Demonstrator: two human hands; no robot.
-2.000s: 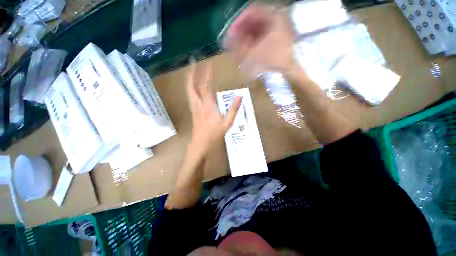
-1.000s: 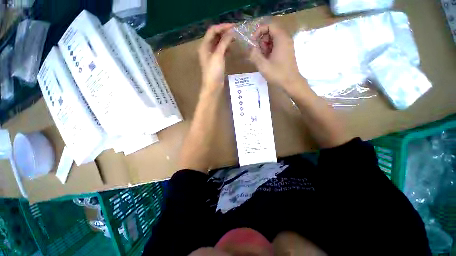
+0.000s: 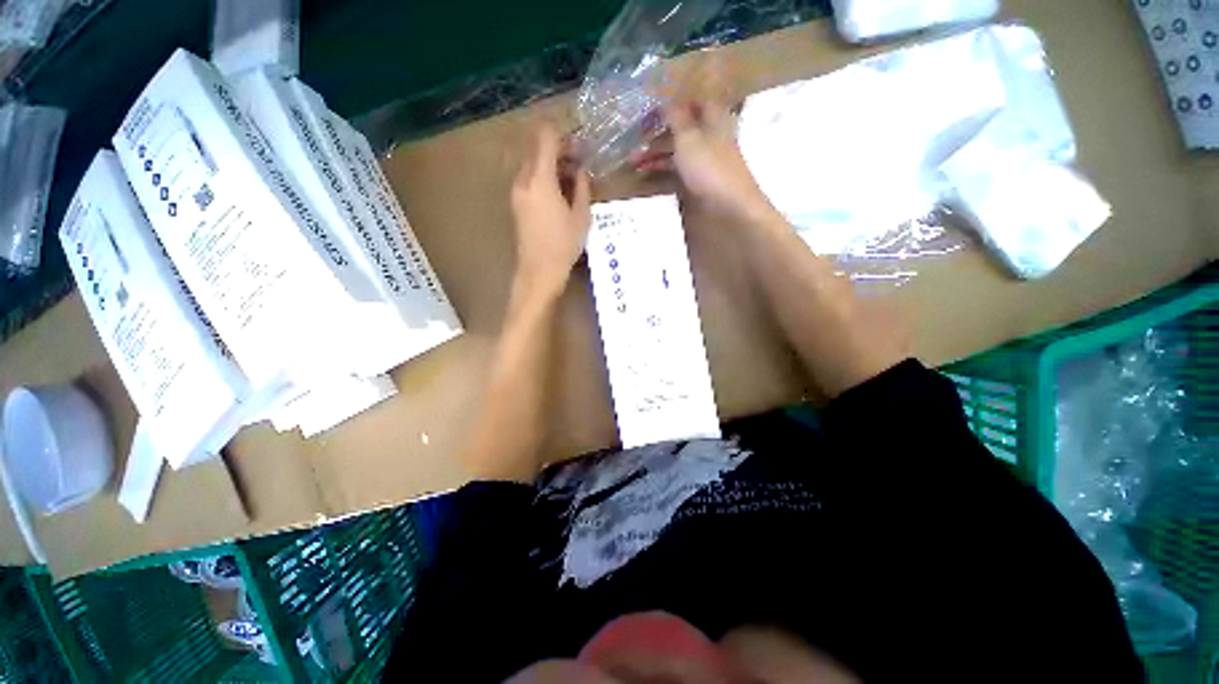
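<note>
A white retail box (image 3: 655, 321) lies flat on the cardboard sheet (image 3: 441, 414), its near end against my shirt. A clear poly bag (image 3: 635, 87) is held between my two hands at the box's far end, its loose part reaching toward the conveyor. My left hand (image 3: 551, 201) grips the bag's left side by the box's far left corner. My right hand (image 3: 709, 154) grips its right side. Whether the bag's mouth is over the box end cannot be told.
Unbagged boxes (image 3: 254, 227) are stacked at left, with a round white tub (image 3: 56, 448) nearer. A shiny stack of poly bags (image 3: 856, 147) lies right. Green crates (image 3: 1069, 401) stand below the bench. The dark green conveyor belt (image 3: 455, 54) runs beyond. Patterned boxes (image 3: 1194, 67) are far right.
The bag, bunched small between my fingers before, is now spread out beyond them. My hands have come down closer to the box's far end. The view has shifted slightly.
</note>
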